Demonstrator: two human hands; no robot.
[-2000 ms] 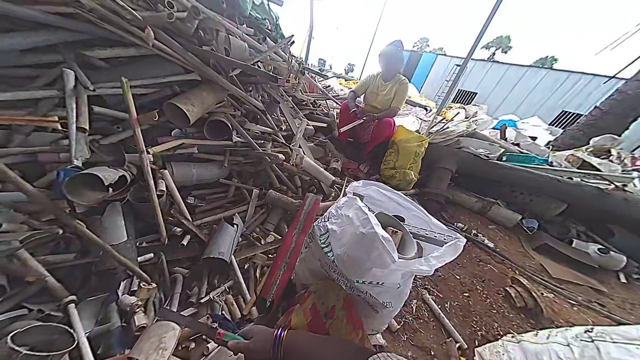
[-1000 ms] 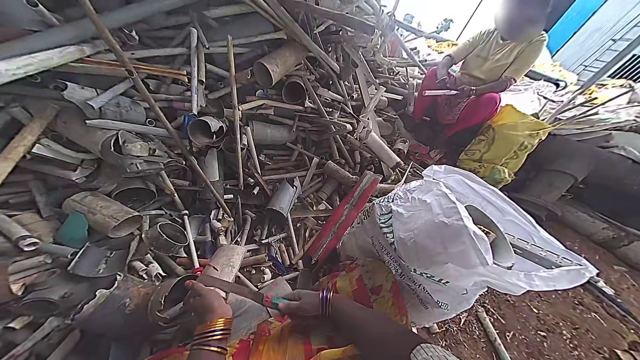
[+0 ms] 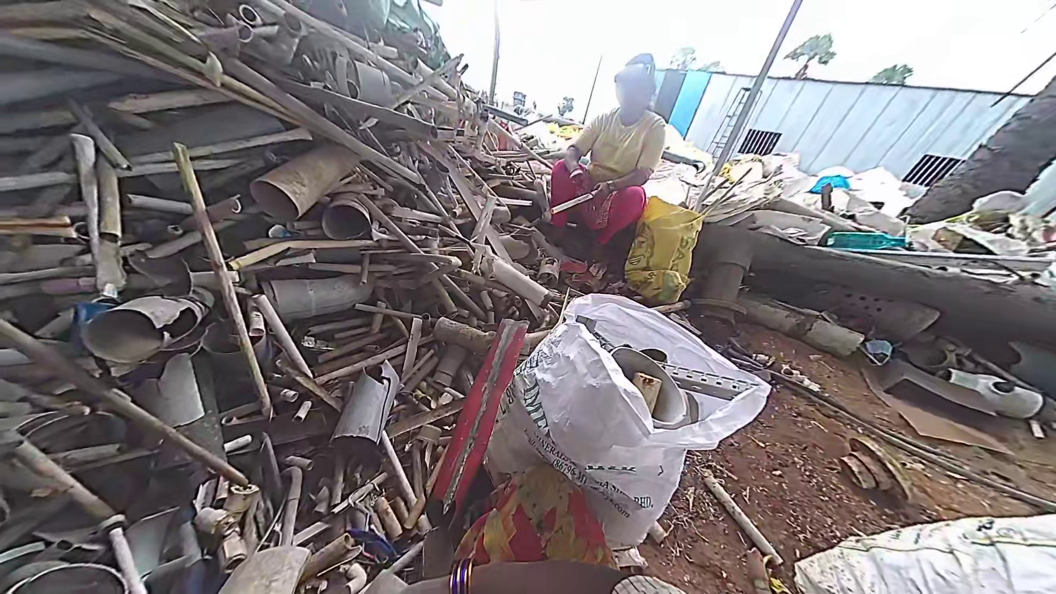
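Only the edge of my right hand (image 3: 394, 584) shows at the bottom of the head view, below the bangles (image 3: 460, 576) on my wrist; its fingers and anything in them are cut off. My left hand is out of the frame. Close above the right forearm lies red and yellow patterned cloth (image 3: 536, 516). A long red piece with a grey strip (image 3: 474, 421) leans beside the white woven sack (image 3: 569, 412). The sack stands with its mouth spread, holding a grey pipe piece (image 3: 635, 367), a short tan piece (image 3: 648, 392) and a perforated light strip (image 3: 709, 382).
A large heap of scrap pipes (image 3: 322, 289) covers the left and middle. Beyond the sack a person (image 3: 627, 157) sits holding a pale strip, beside a yellow sack (image 3: 664, 252). A thick dark pipe (image 3: 891, 289) runs along the right. Another white sack (image 3: 932, 557) lies at bottom right.
The view has swung up and away from my hands. One second ago both showed at the bottom, the right with a knife; now the left is out of frame and the right mostly cut off.
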